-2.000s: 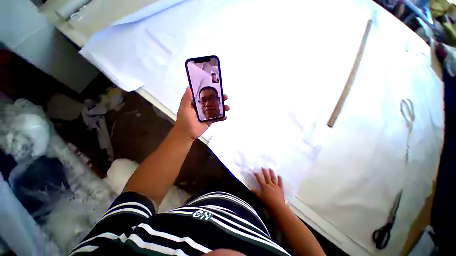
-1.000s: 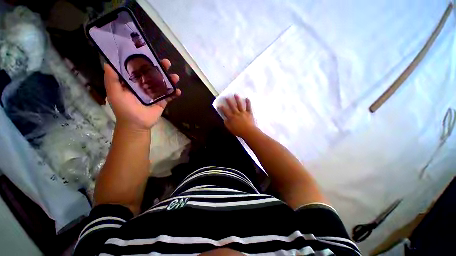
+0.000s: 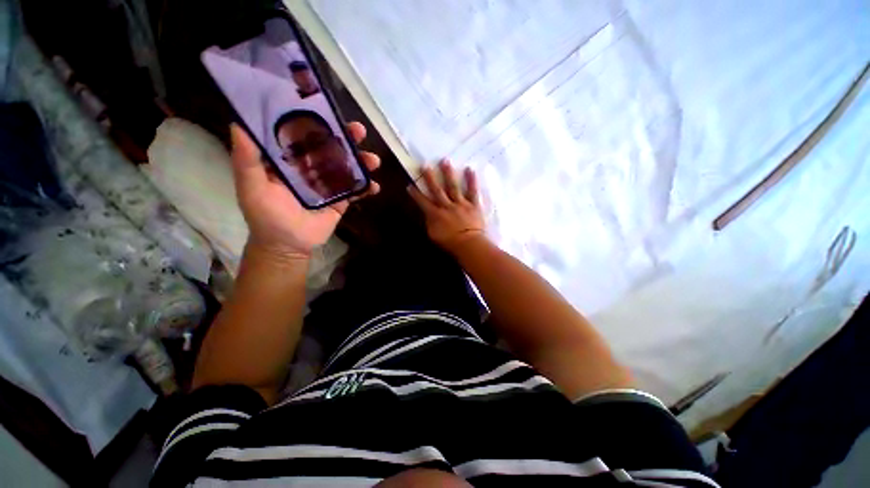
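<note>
My left hand (image 3: 286,205) is shut on a smartphone (image 3: 286,114) and holds it upright, tilted left, beyond the table edge. Its lit screen shows a face and a small inset picture. My right hand (image 3: 448,202) lies palm down, fingers spread, at the near corner of a smaller white piece (image 3: 534,162). That piece lies on the large white sheet (image 3: 754,57) near the table edge. I cannot tell whether the fingers grip its edge.
A long brown ruler (image 3: 792,152) lies at the right on the sheet. Pale scissors (image 3: 832,262) lie beyond it. Dark shears (image 3: 699,393) show partly beside my sleeve. Dark cloth (image 3: 811,410) is at the lower right. Clear plastic-wrapped bundles (image 3: 105,276) lie at the left.
Over the last two seconds the view has shifted and the phone has come closer, off to the left of the table. My right hand stays flat near the table edge. The shears are now mostly hidden.
</note>
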